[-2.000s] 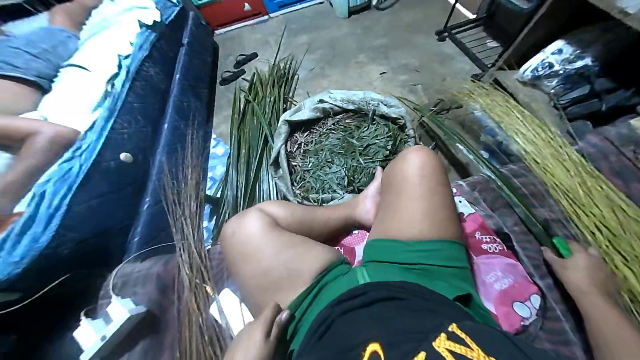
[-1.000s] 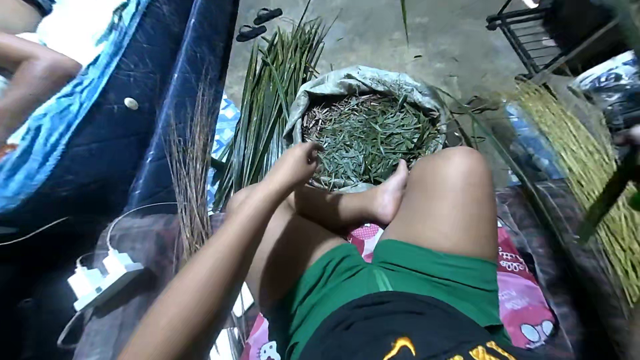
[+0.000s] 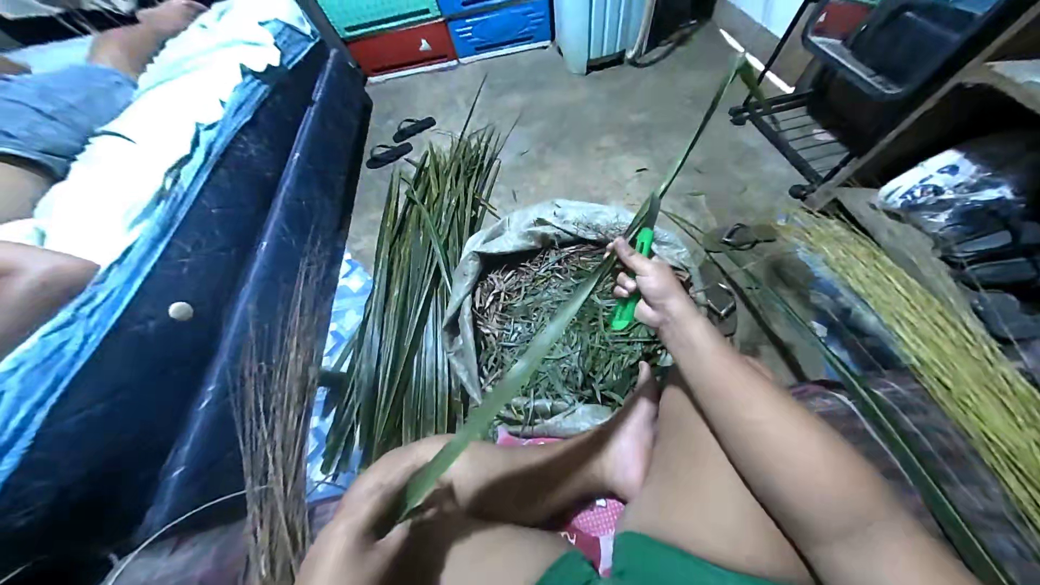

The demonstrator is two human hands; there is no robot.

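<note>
My right hand (image 3: 650, 284) is closed round a green-handled knife (image 3: 643, 244) and pinches a long green palm leaflet (image 3: 536, 349) beside it, over the sack. The leaflet runs down to my left hand (image 3: 406, 520) at the lower left, whose fingers hold its near end and are partly hidden. Below my right hand stands an open woven sack (image 3: 463, 325) full of cut green and brown leaf scraps (image 3: 561, 325). A pile of uncut palm leaves (image 3: 414, 325) lies left of the sack. Thin brown midribs (image 3: 276, 439) stand in a bundle near my left knee.
A person's bare leg (image 3: 41, 284) rests on the dark blue mattress (image 3: 203, 349) at left. Yellow-green midribs (image 3: 910, 325) lie at right. Black slippers (image 3: 390, 154) are on the floor, with a wheeled black rack (image 3: 804, 138) at the upper right and plastic drawers (image 3: 496, 28) at the back.
My right hand has come in from the right side to over the sack with the knife. My left hand has moved back from near the sack towards my left knee. A leaflet now spans both hands.
</note>
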